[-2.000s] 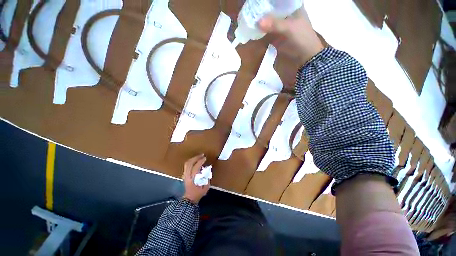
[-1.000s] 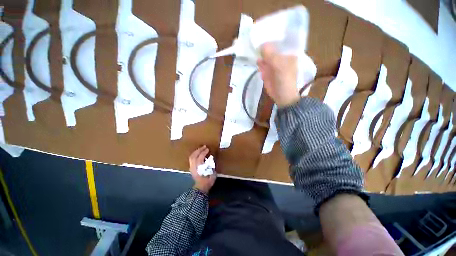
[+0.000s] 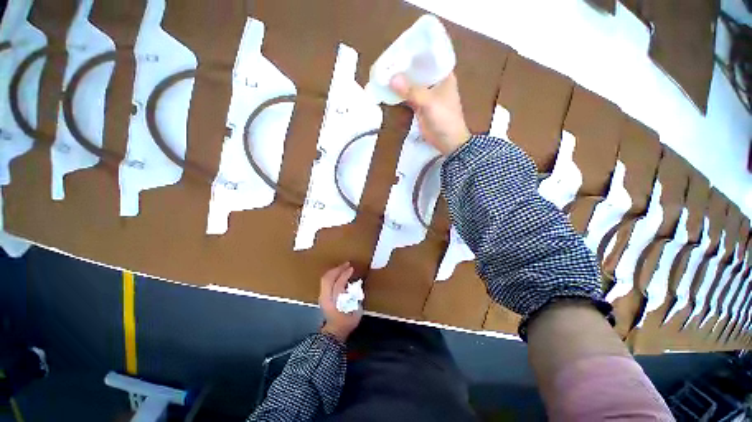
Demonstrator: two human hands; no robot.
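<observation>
My right hand (image 3: 437, 109) is shut on a translucent white glue bottle (image 3: 415, 59), held tilted over the upper part of a white stepped piece (image 3: 336, 177). The bottle's nozzle cannot be made out. My left hand (image 3: 335, 303) holds a crumpled white wad (image 3: 350, 297) at the table's near edge. Overlapped brown panels (image 3: 272, 264) lie in a row, with white pieces on them. Brown arched handles (image 3: 250, 144) cross the white pieces. My right forearm hides part of the row.
More panels and white pieces (image 3: 650, 247) run off to the right. Brown sheets (image 3: 680, 49) lie on the white table covering (image 3: 610, 70) across the table. Below the near edge are a dark floor, a yellow line (image 3: 129, 321) and a pale metal stand (image 3: 148, 389).
The bottle and my right hand have moved left and the bottle is now tipped more upright. The view has shifted and turned slightly. My left hand still holds the wad.
</observation>
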